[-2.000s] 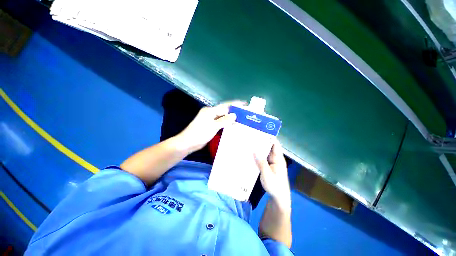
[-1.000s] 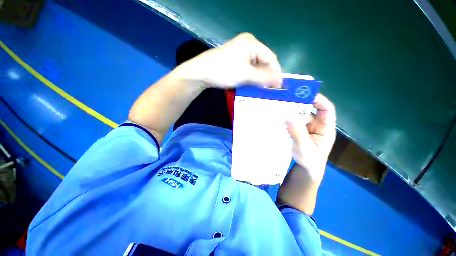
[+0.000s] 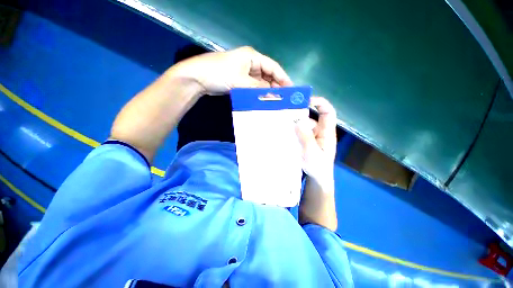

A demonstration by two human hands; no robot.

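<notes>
A white carton [image 3: 269, 152] with a blue top band is upright over my lap, its broad face towards me. The band has a hanger-shaped slot. My right hand [image 3: 319, 135] grips the carton's right side, thumb on the front face. My left hand [image 3: 242, 70] is at the back of the top edge, its fingertips partly hidden behind the blue band. Whether they pinch a flap there is hidden.
The glossy green bench [image 3: 360, 62] lies beyond the carton, its pale metal edge running diagonally. A brown cardboard box [image 3: 379, 166] is below the bench edge. A red object [image 3: 496, 260] is on the blue floor at far right. A pale rail [image 3: 478, 34] curves at upper right.
The stack at upper left has left the view. The flap that stood above the blue band is no longer visible. My left hand has moved from the band's front to behind the top edge.
</notes>
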